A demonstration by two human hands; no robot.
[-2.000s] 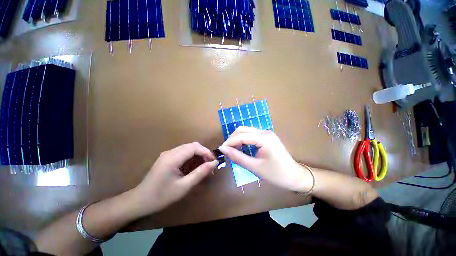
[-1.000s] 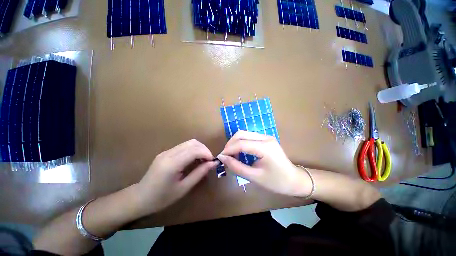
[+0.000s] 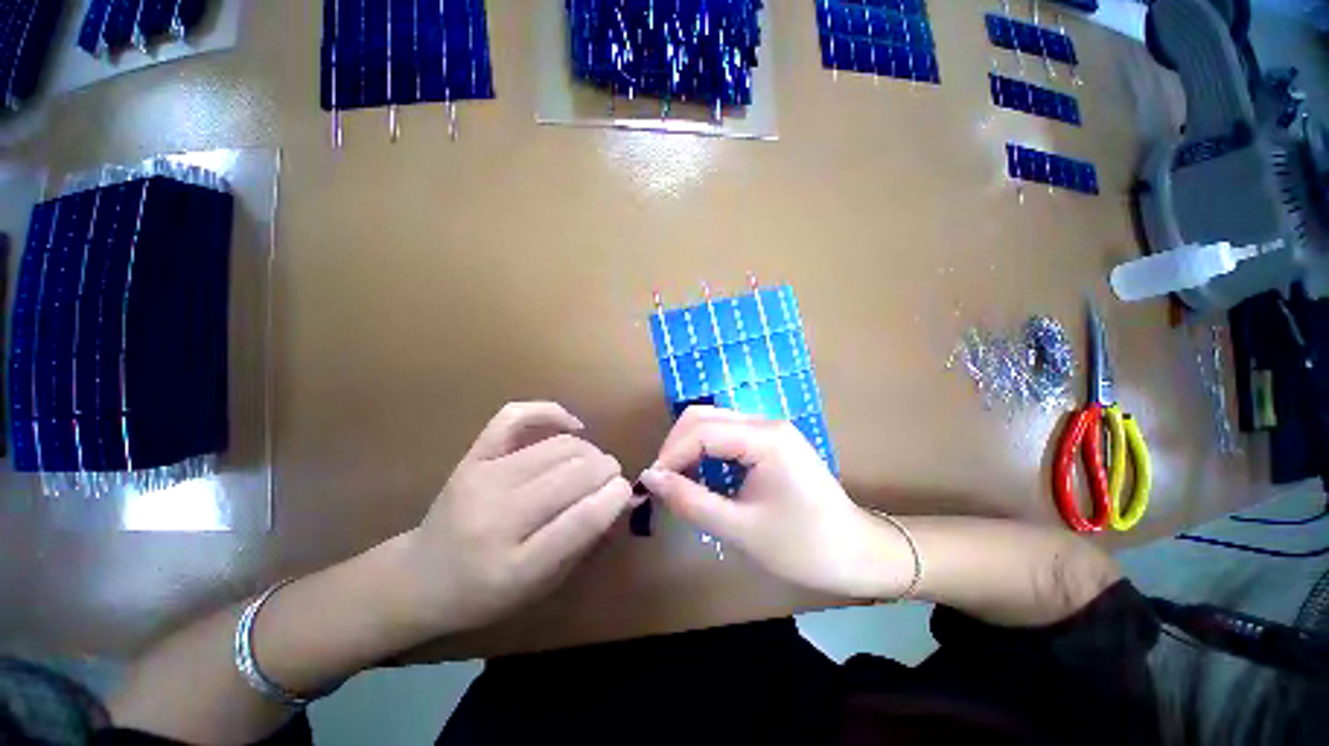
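Note:
A bright blue solar cell string [image 3: 743, 354] with silver lines lies on the brown bench in front of me, its wire ends sticking out at the top. My right hand [image 3: 765, 496] covers its lower part. My left hand [image 3: 532, 503] is just left of the string. The fingertips of both hands meet at a small black tape piece [image 3: 641, 519], which hangs below them. How each finger grips it is partly hidden.
Thick navy stacks [image 3: 124, 328] stand at left and along the back. Small cell strips [image 3: 1052, 168] form a column at back right. Ribbon offcuts [image 3: 1020, 362], red-and-yellow-handled cutters [image 3: 1096, 452], a white bottle [image 3: 1173, 271] and a grey machine [image 3: 1224, 197] are at right.
The fingers of my left hand have curled in more. The black piece now hangs lower beneath the fingertips. More of the string's upper part shows. The whole view has shifted slightly.

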